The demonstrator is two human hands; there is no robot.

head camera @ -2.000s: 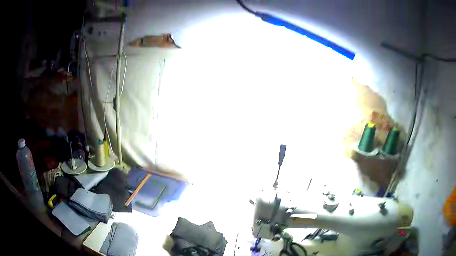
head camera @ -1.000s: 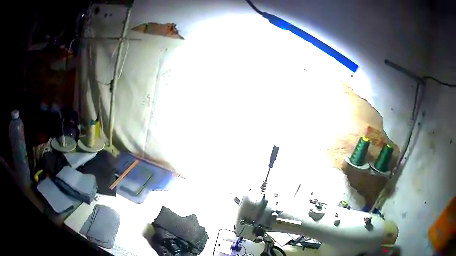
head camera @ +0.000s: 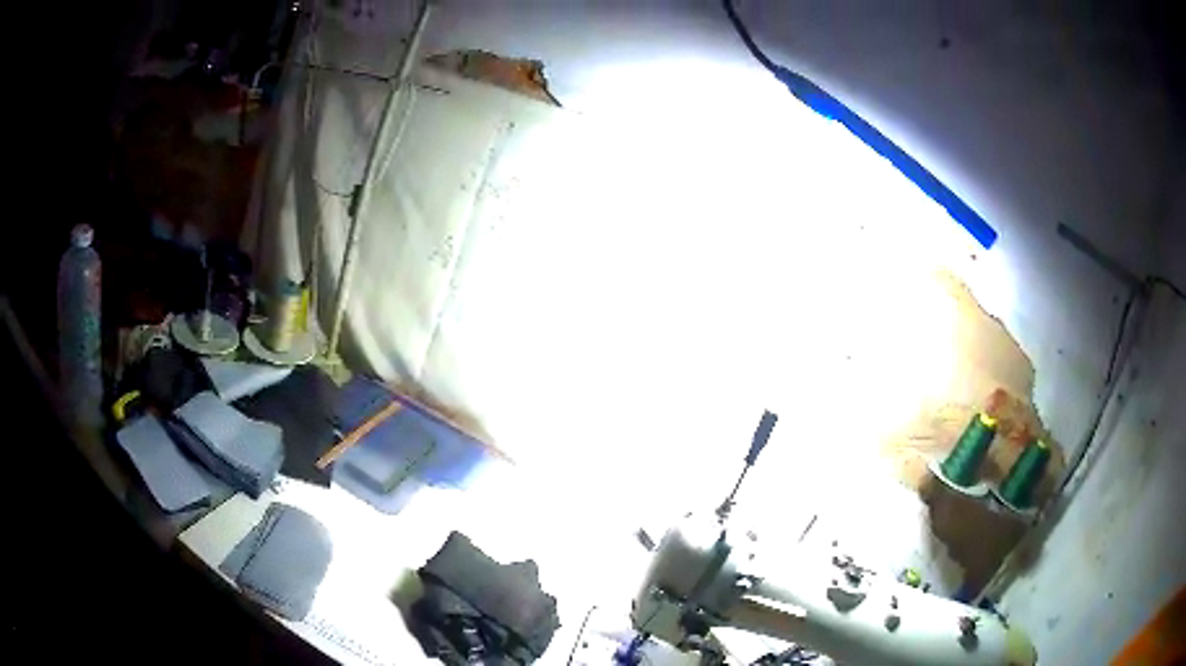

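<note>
No hand is in the picture. A loose pile of dark grey cloth pieces (head camera: 484,599) lies on the bright white table, left of the sewing machine (head camera: 806,605). A flat stack of grey-blue pieces (head camera: 284,559) lies near the table's left edge. Further back left are more pale blue-grey pieces (head camera: 232,440), partly overlapping. The machine's needle area is cut off by the lower edge.
A blue folder or tray (head camera: 390,458) with an orange-brown stick (head camera: 360,433) lies back left. A clear bottle (head camera: 81,312) stands at far left. Thread cones (head camera: 289,315) stand behind the pieces; green cones (head camera: 969,452) are on the wall at right. A blue lamp (head camera: 897,159) hangs above.
The view has tilted and shifted, so the lamp and machine sit lower and less of the machine shows. The cloth pieces appear unmoved on the table. No hand has appeared.
</note>
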